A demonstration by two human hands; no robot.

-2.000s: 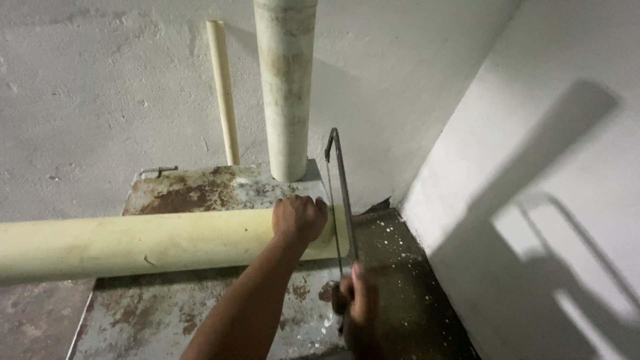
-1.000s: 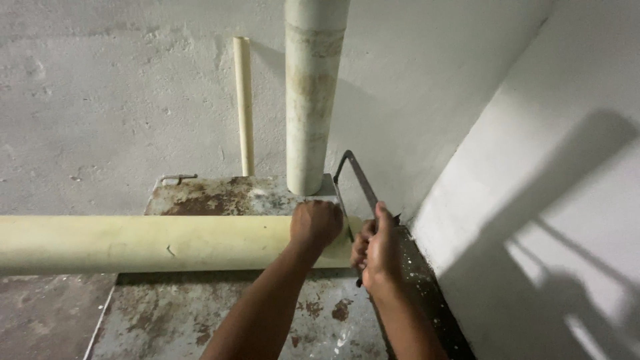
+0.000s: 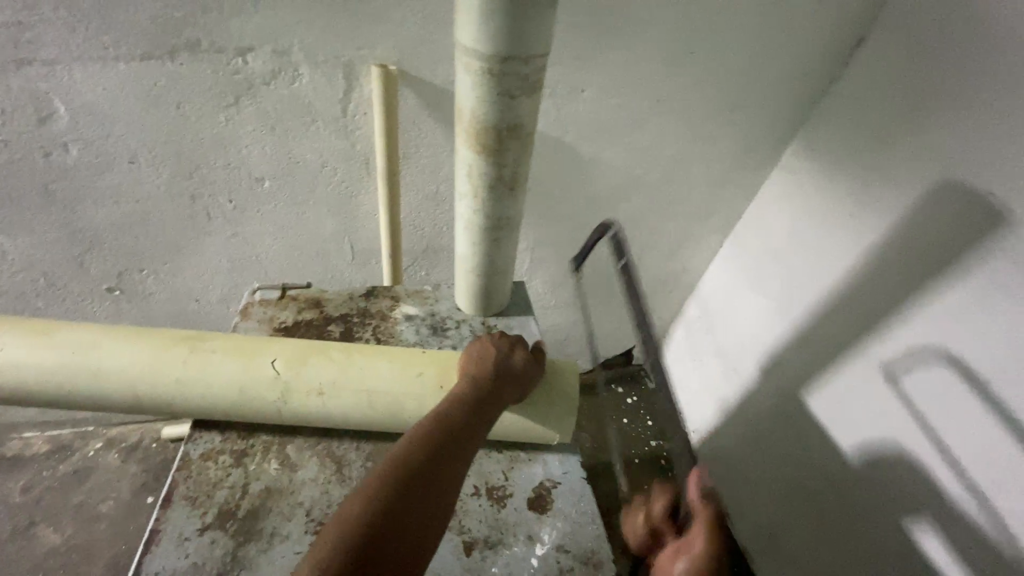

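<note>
A long cream plastic pipe (image 3: 320, 376) lies across a rusty, paint-worn metal tabletop (image 3: 264, 496), its right end near the table's right edge. My left hand (image 3: 500, 368), curled, presses on top of the pipe close to that end; whether it clasps anything is hidden. At the lower right my right hand (image 3: 680, 528) is closed around the handle of a hacksaw (image 3: 640, 320). The saw's frame slants up and away, blurred, and its blade side faces the pipe's end, a little to the right of it.
An upright stained pipe (image 3: 500, 184) stands at the table's back edge. Behind it a thin cream pipe (image 3: 387, 176) leans on the rough wall (image 3: 200, 160). A small metal piece (image 3: 282, 288) lies at the back left corner. The right wall (image 3: 800, 272) rises close beside the saw.
My right hand has drawn the hacksaw back toward me and right since one second ago. My left hand stays on the pipe. The pipe's right end now shows apart from the saw.
</note>
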